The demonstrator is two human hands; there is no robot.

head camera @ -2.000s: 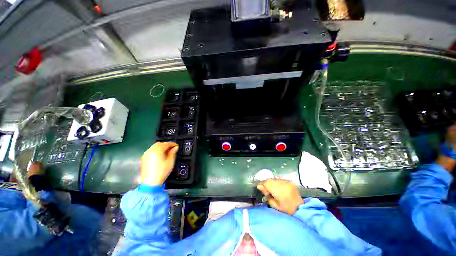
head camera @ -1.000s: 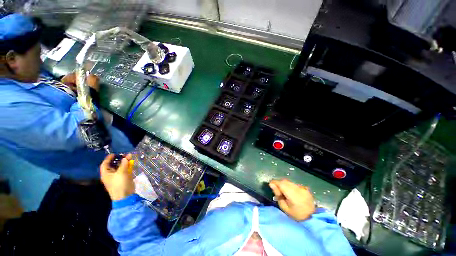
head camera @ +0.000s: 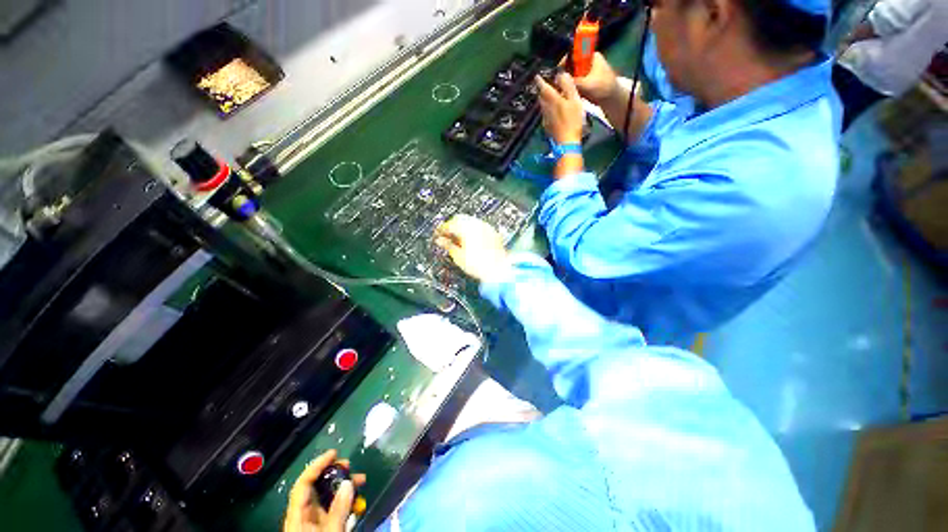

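My left hand (head camera: 320, 503) is at the bottom edge, partly cut off, and holds a small dark unit (head camera: 333, 483) in its fingertips, with a bit of yellow showing beside it. My right hand (head camera: 473, 247) reaches over the clear blister tray (head camera: 390, 203) of small metallic parts, fingertips down at its cavities. Whether it grips a part cannot be told. The black bench press (head camera: 239, 384) with red buttons stands at the left.
A white scrap (head camera: 439, 341) lies by the press, with clear tubing (head camera: 364, 281) running past. A black pocket tray (head camera: 494, 123) lies beyond the blister tray, where a person holds an orange tool (head camera: 585, 47). Another black tray (head camera: 120, 488) is at bottom left. A small bin (head camera: 231, 78) holds gold-coloured pieces.
The view has swung to the right. My left hand has come back from the lower left with the dark unit and is near the press front. My right hand has reached out to the blister tray.
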